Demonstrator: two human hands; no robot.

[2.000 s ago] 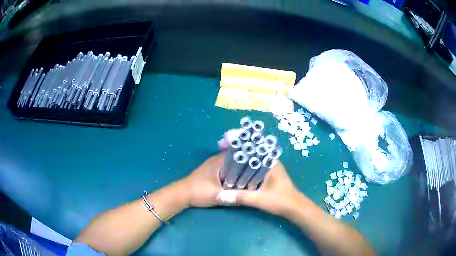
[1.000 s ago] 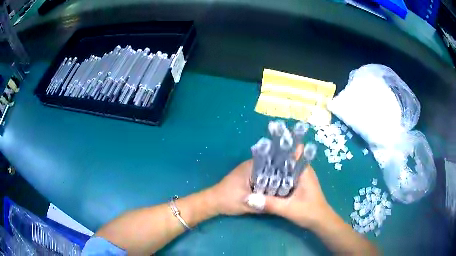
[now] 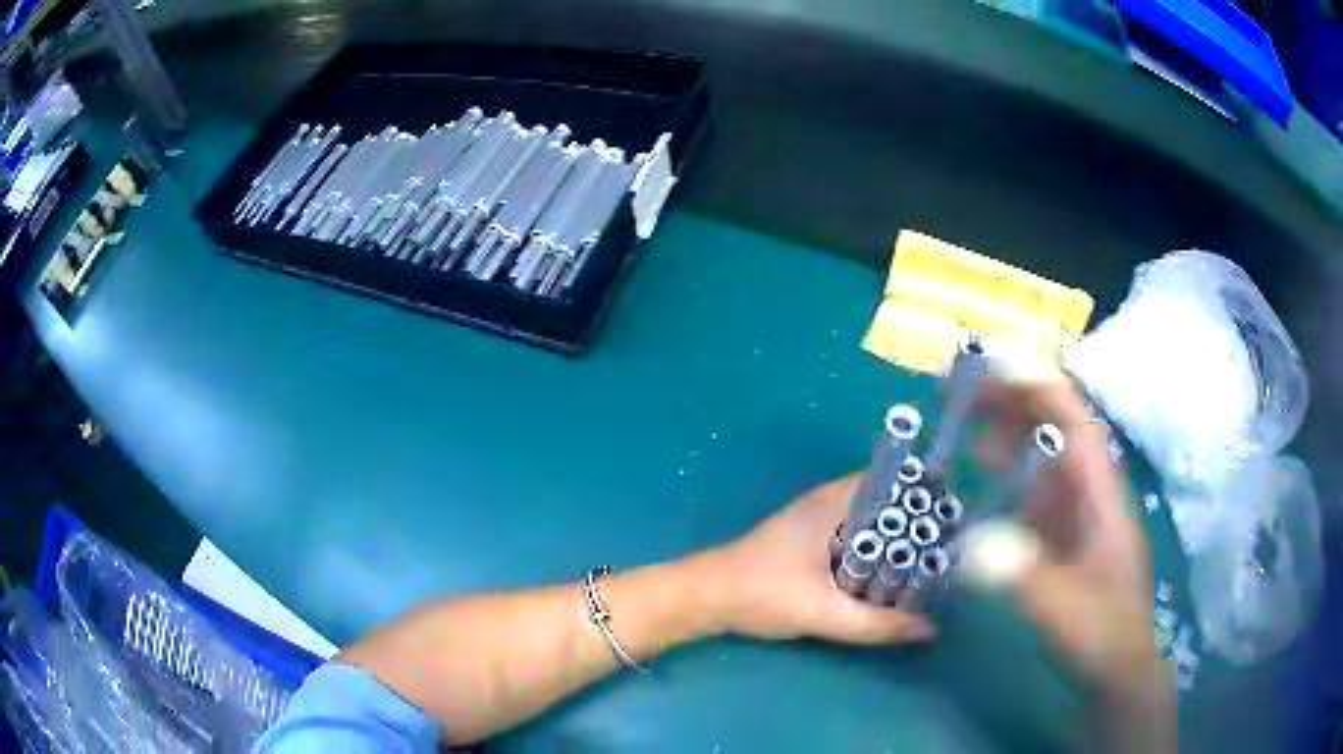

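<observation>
My left hand (image 3: 803, 567) is closed around an upright bundle of grey-silver tubes (image 3: 906, 530), their open round ends facing up. One tube on its left side stands higher than most. My right hand (image 3: 1083, 530) is blurred at the bundle's right, its thumb capped in white. A blurred tube (image 3: 1046, 442) shows between its thumb and fingers, apart from the bundle. Another tube (image 3: 963, 390) rises tilted beside its fingertips; whether the fingers grip it is unclear. The lower ends of the bundle are hidden in my left hand.
A black tray (image 3: 427, 302) of tube assemblies is at back left. A yellow ridged block (image 3: 943, 302) lies behind my right hand. Clear bags with white contents (image 3: 1178, 368) are at right, with small square pieces (image 3: 1178, 648) partly hidden. A blue crate (image 3: 67, 552) with bagged tubes is lower left.
The view has turned left, so the scene sits further right. My right hand has left the bundle's side and is now apart from my left hand, with a tube between its fingers.
</observation>
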